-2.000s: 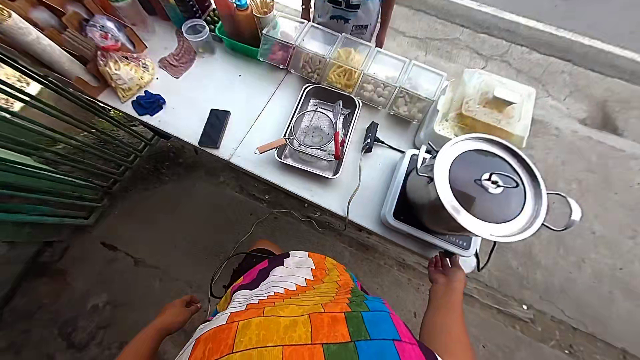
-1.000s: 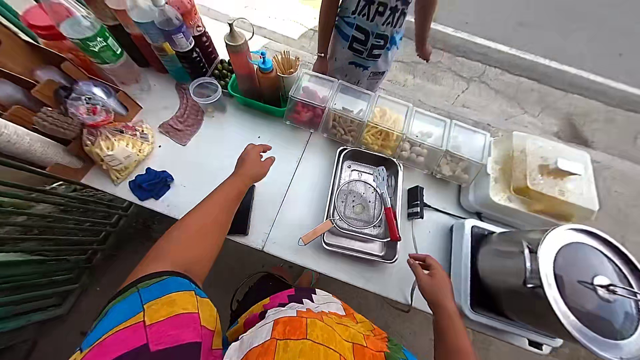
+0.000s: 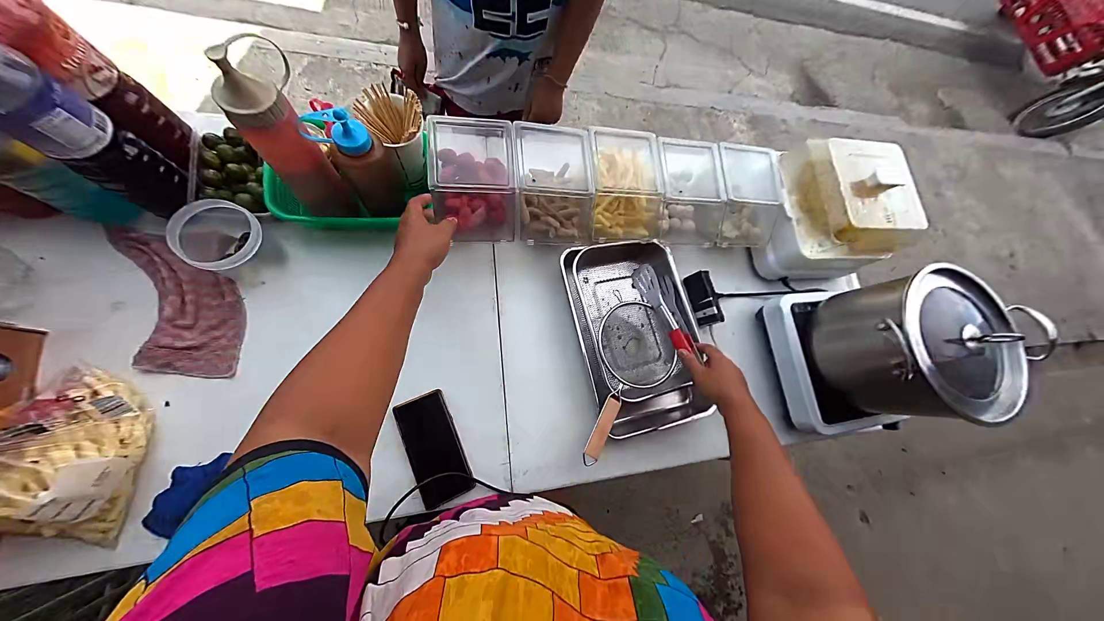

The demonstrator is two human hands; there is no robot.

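My left hand [image 3: 424, 235] touches the near left corner of a clear lidded container [image 3: 473, 181] of red pieces, beside a green basket [image 3: 332, 222] with squeeze bottles and skewers. My right hand [image 3: 714, 375] grips the red handle of metal tongs [image 3: 660, 297]; their head rests over a stainless steel tray [image 3: 586, 345]. In the tray lies a round wire strainer [image 3: 638, 345] whose wooden handle sticks out over the near edge. More clear containers [image 3: 624, 185], with yellow and pale pieces, continue the row to the right.
A lidded steel pot [image 3: 914, 341] stands on a white cooker [image 3: 798, 362] at the right, near a white tub [image 3: 832, 207]. A black phone [image 3: 434, 448], a cloth [image 3: 190, 302] and a plastic bag of food [image 3: 78, 457] lie on the table. A person [image 3: 496, 60] stands across it.
My left hand has moved forward to the container of red pieces. My right hand has gone from beside the tray to the red handle. The view has shifted closer to the table.
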